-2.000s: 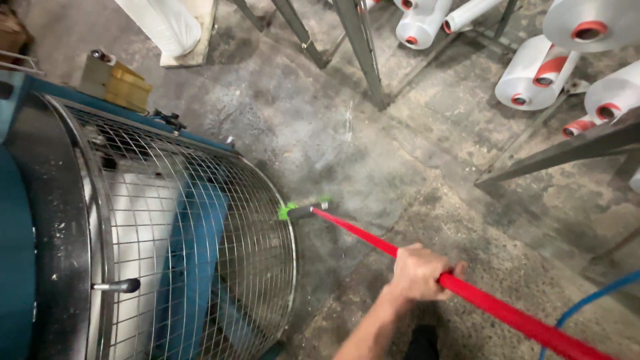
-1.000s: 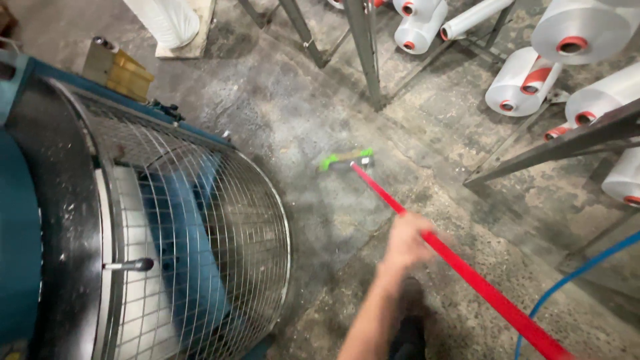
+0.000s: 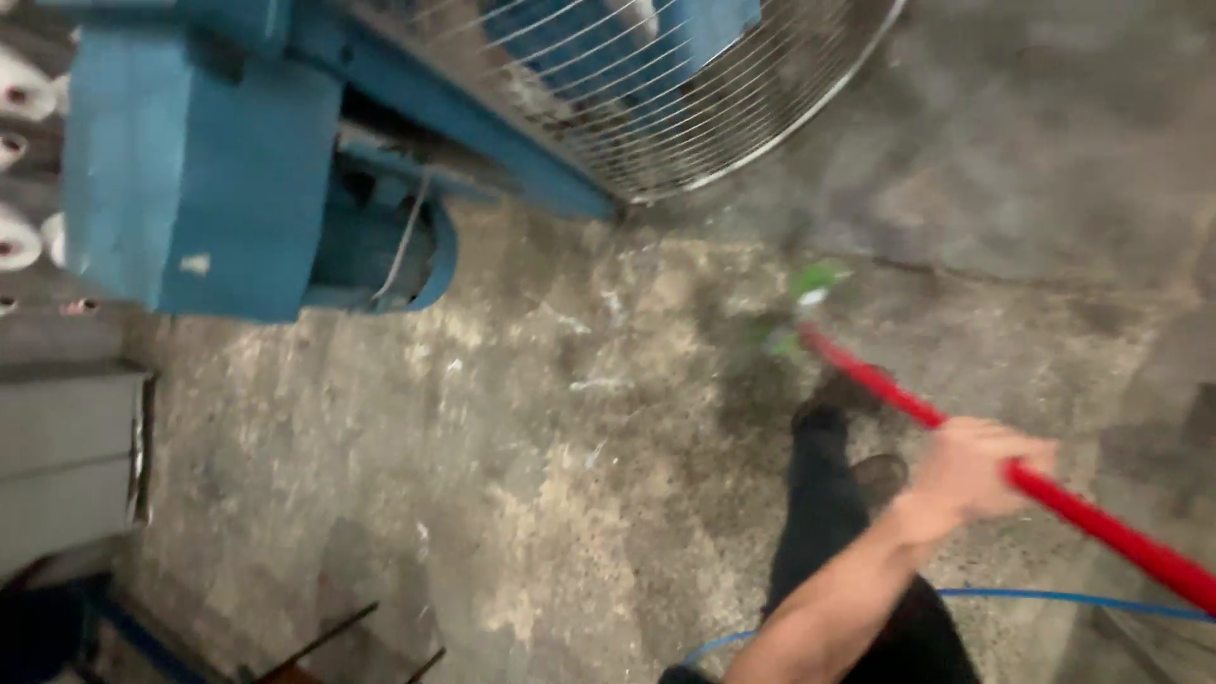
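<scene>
My left hand [image 3: 983, 465] is closed around the red pole [image 3: 1107, 527] of a floor brush or broom. The pole slants from the right edge down to a blurred green and white head [image 3: 807, 299] at the floor, just beyond my shoe. My forearm enters from the bottom, in front of my dark-trousered legs. My right hand is out of view, as is the upper end of the pole.
A blue machine [image 3: 199, 180] with a round wire guard [image 3: 750, 157] fills the upper left. White rolls [image 3: 19, 85] are at the left edge, above a grey cabinet or box [image 3: 71, 456]. A blue hose [image 3: 1073, 597] crosses the concrete floor near my legs.
The view has swung strongly, so the wire guard is now at the top and the blue housing shows. The brush head is now close to my feet. My left hand still grips the pole.
</scene>
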